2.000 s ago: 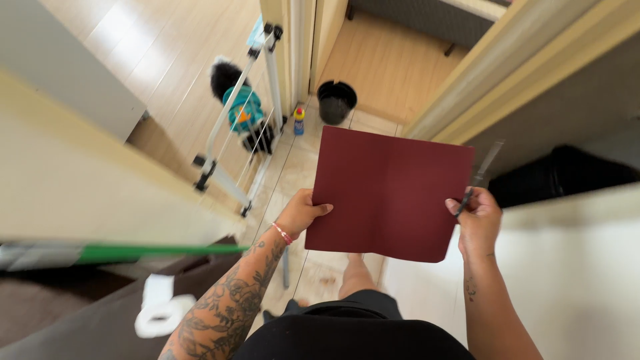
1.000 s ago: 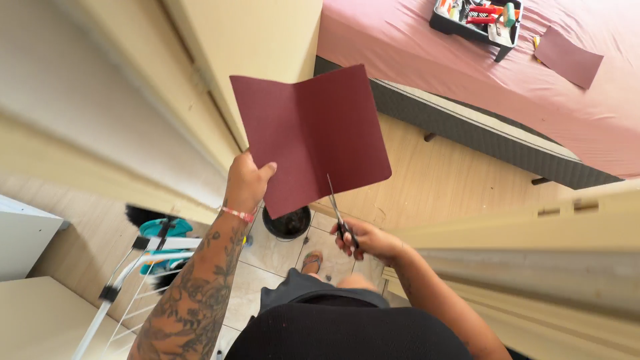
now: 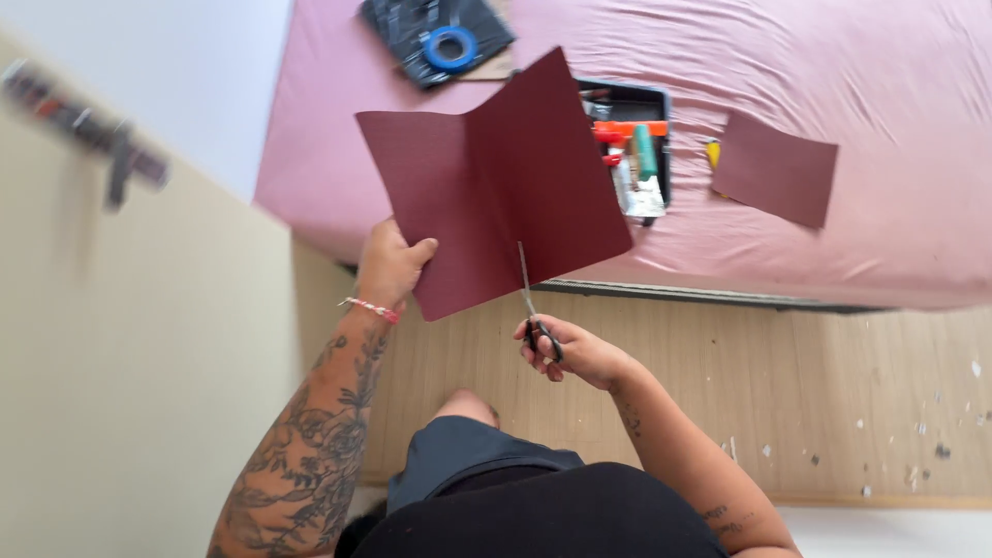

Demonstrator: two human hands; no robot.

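A creased dark red sheet [image 3: 496, 186], like a folder cover with rounded corners, is held up before me. My left hand [image 3: 393, 263] grips its lower left edge, thumb on top. My right hand [image 3: 577, 349] has its fingers in the black handles of a pair of scissors [image 3: 528, 298]. The blades point up and overlap the sheet's lower edge near the crease; whether they cut into it cannot be told. Behind the sheet, a black tray [image 3: 665, 101] of red, orange and green items is partly hidden. A smaller dark red piece [image 3: 777, 170] lies to its right.
A bed with a pink sheet [image 3: 876, 267] spans the top. On it are a blue tape roll [image 3: 449, 49] on a black plastic package [image 3: 395, 39], and a yellow item [image 3: 713, 153]. Small scraps [image 3: 815, 459] litter the wood floor at right. A pale wall stands at left.
The view has moved from the doorway to the bed. Two seconds ago both hands held the sheet; now my left hand alone grips it, and the scissors in my right hand point at its lower edge.
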